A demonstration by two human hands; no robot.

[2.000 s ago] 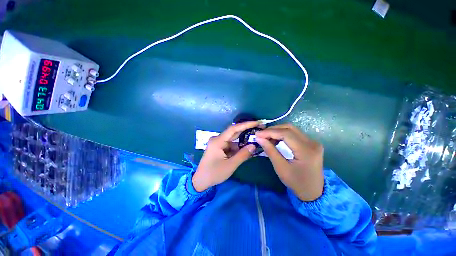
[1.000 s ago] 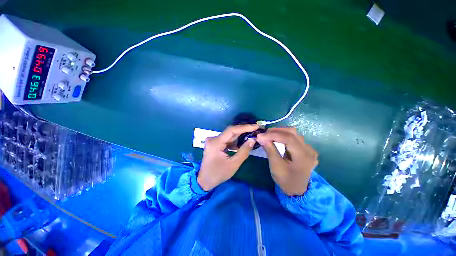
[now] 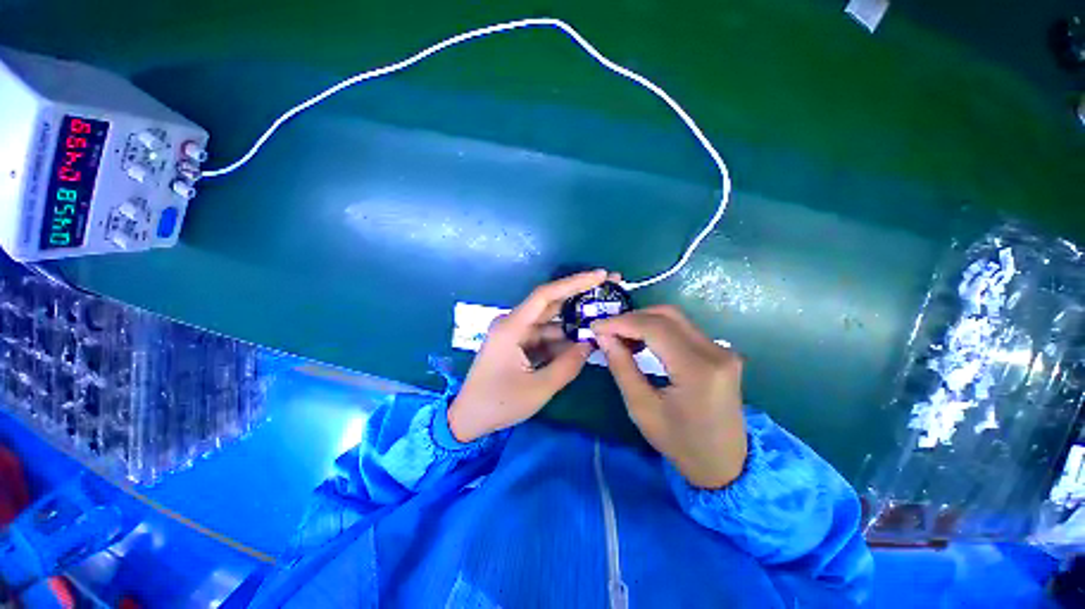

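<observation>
A round black electronic module (image 3: 597,307) with shiny parts and a white patch on its face is held in front of me. My left hand (image 3: 518,363) grips its left edge between thumb and fingers. My right hand (image 3: 681,387) has its fingertips at the lower right of the module, by a small white piece; whether they pinch it is unclear. A long white backing strip (image 3: 478,326) lies under my hands, partly hidden. A white power lead (image 3: 727,179) loops from the supply and ends at the far edge of the module. A dark disc behind it is mostly hidden.
The white power supply (image 3: 101,89) stands at the left with red and green digits. A clear blister tray (image 3: 179,393) is at the lower left. A clear plastic bag (image 3: 1023,393) with white scraps lies at the right. A pale square (image 3: 867,12) is at the far edge.
The module's face with its white patch is now more exposed. My right fingertips have moved down to its lower edge. The green digits have changed, and the view has shifted slightly.
</observation>
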